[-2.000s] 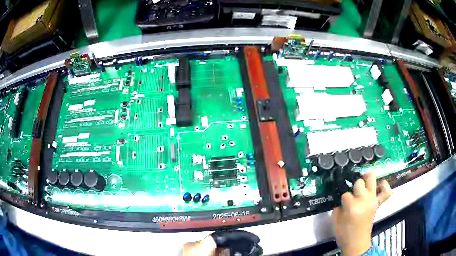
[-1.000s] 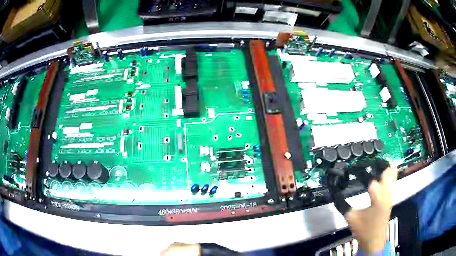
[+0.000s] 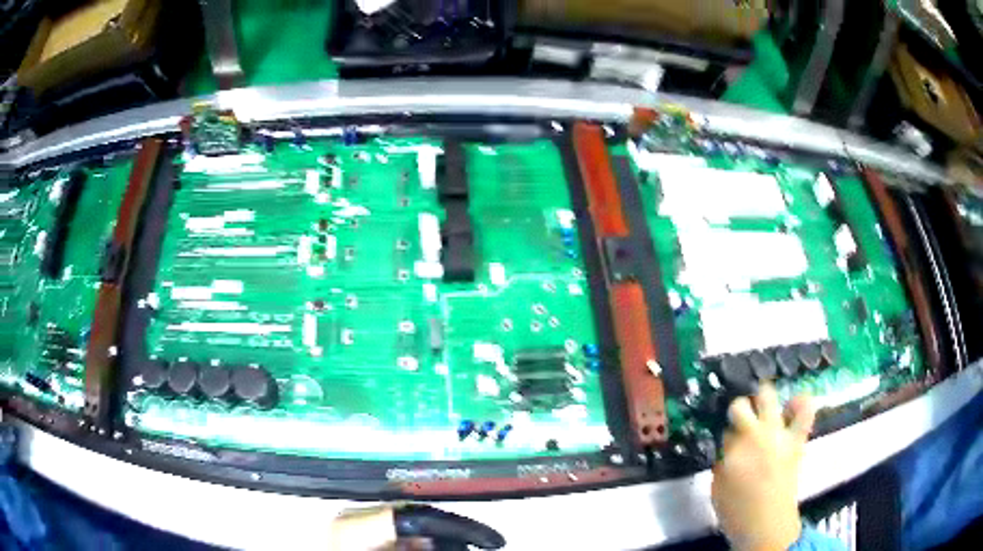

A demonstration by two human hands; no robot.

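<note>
My right hand [image 3: 758, 474] is over the near edge of the right green board [image 3: 681, 172], fingertips just below a row of black capacitors [image 3: 778, 362]. Blur and dark shapes around the fingers hide whether it holds anything. Three silver-white heatsink assemblies [image 3: 763, 325] lie parallel behind that row. My left hand [image 3: 367, 528] is cut off by the bottom edge, in front of the metal rail. A curved black shape [image 3: 451, 527] extends from it; I cannot tell whether it is covered fingers or a held part.
The middle green board [image 3: 372, 371] carries black capacitors [image 3: 218, 380] at its near left and black blocks [image 3: 457, 250] in a column. A red-brown carrier bar [image 3: 636, 361] separates the boards. Behind the conveyor stand a black bin [image 3: 415, 41] and a cardboard box [image 3: 86, 41].
The boards appear shifted right and down in view. My right hand has moved left; the black cluster beside it is less visible. The black shape at my left hand shows more than one second ago.
</note>
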